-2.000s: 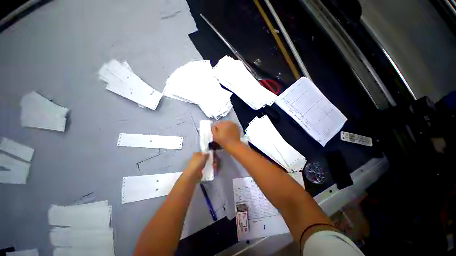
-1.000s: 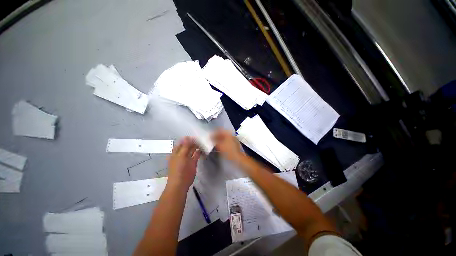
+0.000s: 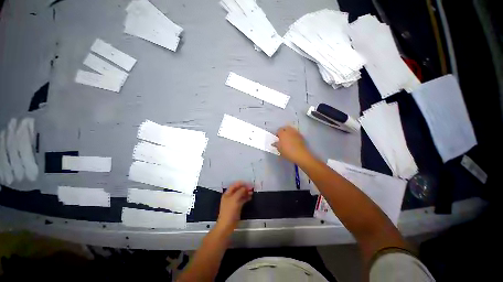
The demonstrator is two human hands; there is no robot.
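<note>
My right hand (image 3: 290, 144) is at the right end of a white cut strip (image 3: 245, 134) lying on the grey table; its fingertips pinch or press that end. A second white strip (image 3: 257, 90) lies just above it. My left hand (image 3: 235, 199) is over the dark cloth near the front edge, fingers loosely curled, with nothing clearly in it; a small reddish spot shows by its fingertips. A white stapler with a black top (image 3: 333, 118) lies right of the strips. A blue pen (image 3: 297, 176) is partly hidden by my right forearm.
Overlapping strip bundles (image 3: 168, 157) lie left of my hands, with smaller sets (image 3: 107, 66) beyond. Fanned piles (image 3: 325, 47) lie upper right. A printed sheet (image 3: 380, 190) is under my right forearm; a second paper stack (image 3: 445, 118) and round clear dish (image 3: 420, 187) are far right.
The view has swung left, showing more bundles. The white piece that was between my hands is no longer there. My right hand is now on the lower strip; my left hand is apart, nearer the front edge.
</note>
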